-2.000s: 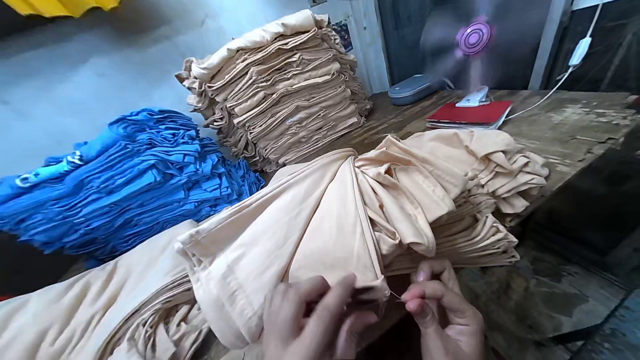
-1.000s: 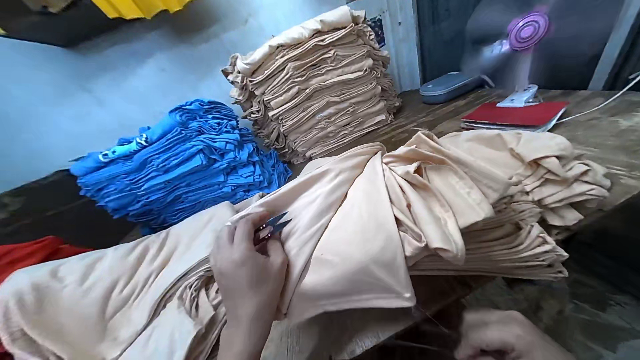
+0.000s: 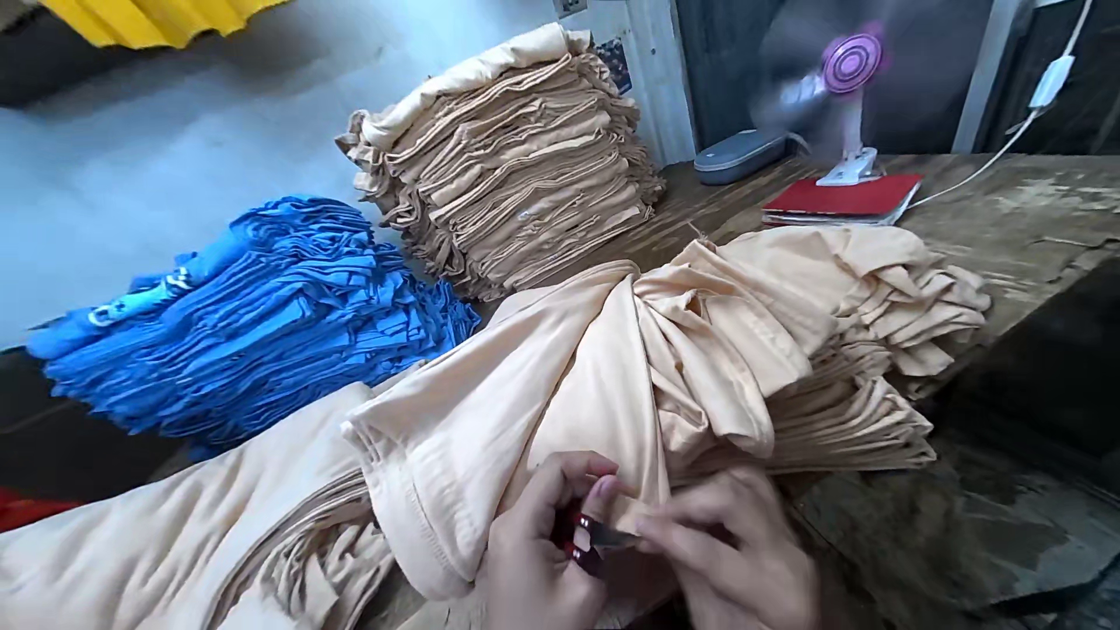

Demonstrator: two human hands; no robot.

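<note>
A cream fabric piece (image 3: 595,394) lies gathered in folds over a long stack of similar cloth (image 3: 262,499). At the lower middle, my left hand (image 3: 542,542) holds a small tool with dark red handles and a short metal blade (image 3: 595,535), perhaps thread snips, at the near edge of the fabric. Close on its right, my right hand (image 3: 735,542), somewhat blurred, pinches the fabric edge or a thread by the blade tip; which of these cannot be told.
A tall stack of folded beige cloth (image 3: 525,166) and a blue cloth pile (image 3: 254,324) stand behind. On the wooden table (image 3: 1006,210) are a grey-blue case (image 3: 742,157), a red-covered book (image 3: 840,199) and a running pink-and-white fan (image 3: 852,66) with a white cable (image 3: 989,162).
My left hand, a second ago on the cloth at the left with the small tool, has moved right to the fabric edge. My right hand has come up beside it from the lower right.
</note>
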